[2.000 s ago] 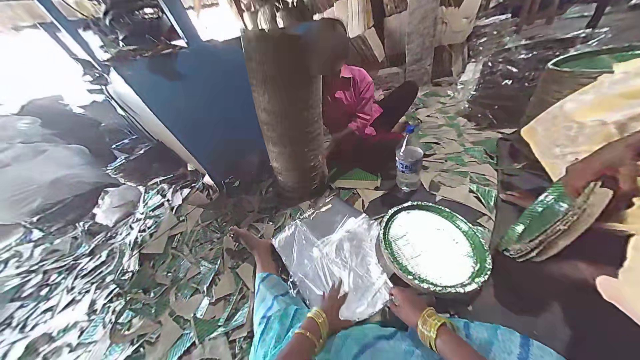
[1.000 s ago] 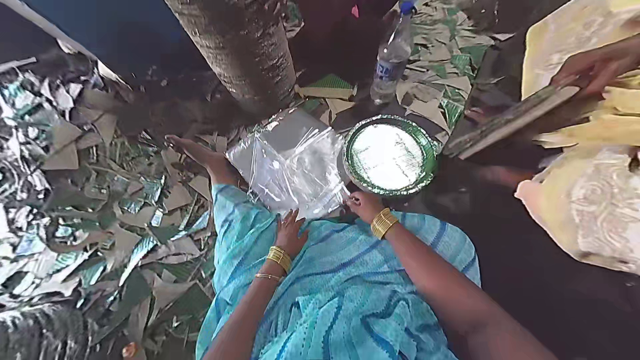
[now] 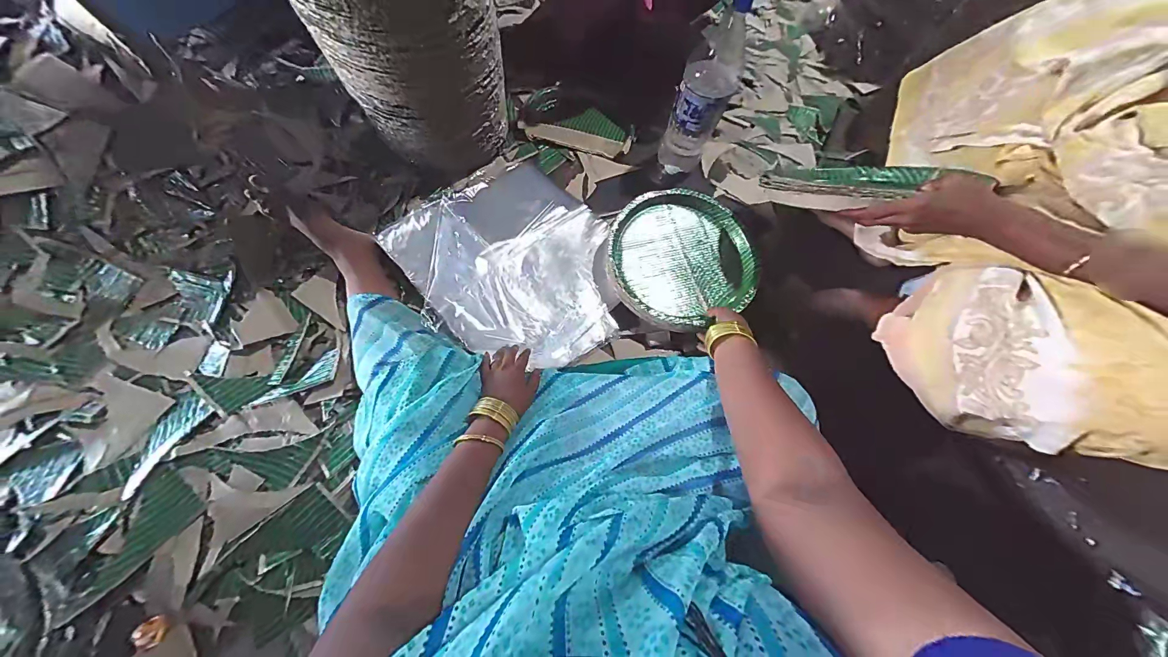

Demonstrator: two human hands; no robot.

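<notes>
Clear plastic bags (image 3: 534,265) lie in a flat stack in front of my lap. My left hand (image 3: 509,381) rests at the near edge of the bags, fingers slightly spread, over the blue patterned cloth. Right of the bags is a round green foil plate or stack of plates (image 3: 684,260) with a shiny surface. My right hand (image 3: 727,327) touches its near rim; the fingertips are partly hidden, so whether they grip it is unclear.
A co-worker's hand (image 3: 949,205) holds a stack of green-topped board pieces (image 3: 849,185) at the right. A water bottle (image 3: 698,114) stands behind the plates, beside a trunk-like post (image 3: 420,73). Board and foil scraps (image 3: 228,420) cover the ground at left.
My right hand has moved from the edge of the bags to the near rim of the green plates. The co-worker's stack has shifted and now lies nearly level. The view has tilted down since the first frame.
</notes>
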